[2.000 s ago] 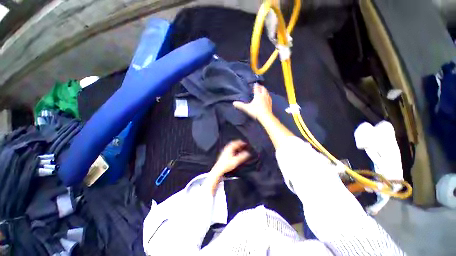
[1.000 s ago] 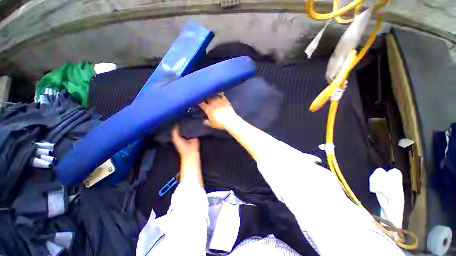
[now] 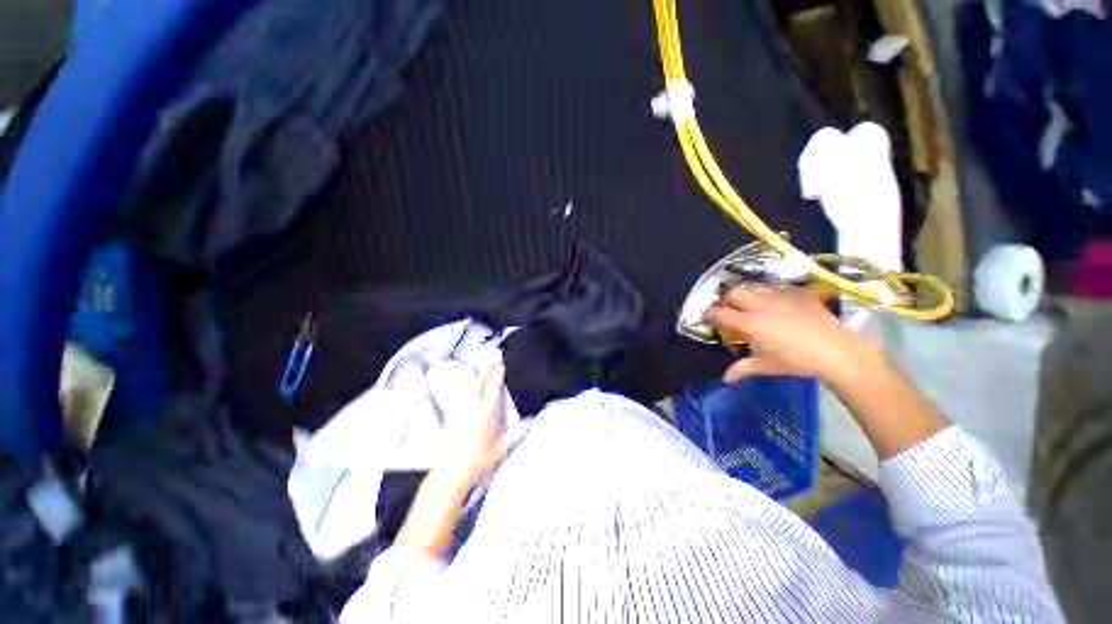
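Observation:
My right hand [image 3: 787,332] is on the orange-brown handle of the steam iron [image 3: 722,283], its fingers over the handle, at the table's right front. The yellow hose [image 3: 713,177] runs to the iron. My left hand [image 3: 478,429] is against a white cloth [image 3: 396,421] at the table's front edge; whether the fingers grip it cannot be told. A dark garment [image 3: 244,152] lies bunched beside the blue sleeve board [image 3: 55,195] at the upper left. Wrinkled dark cloth [image 3: 591,305] lies in front of me.
Blue snips [image 3: 296,357] lie left of the white cloth. Dark bundled parts [image 3: 183,524] are at the lower left. A limp white shape [image 3: 860,189] and a white roll [image 3: 1010,280] are at the right. A blue crate [image 3: 762,427] is below the iron.
My right hand has left the dark garment and moved to the iron. My left hand has moved back to the white cloth, which is more spread. The view has shifted downward.

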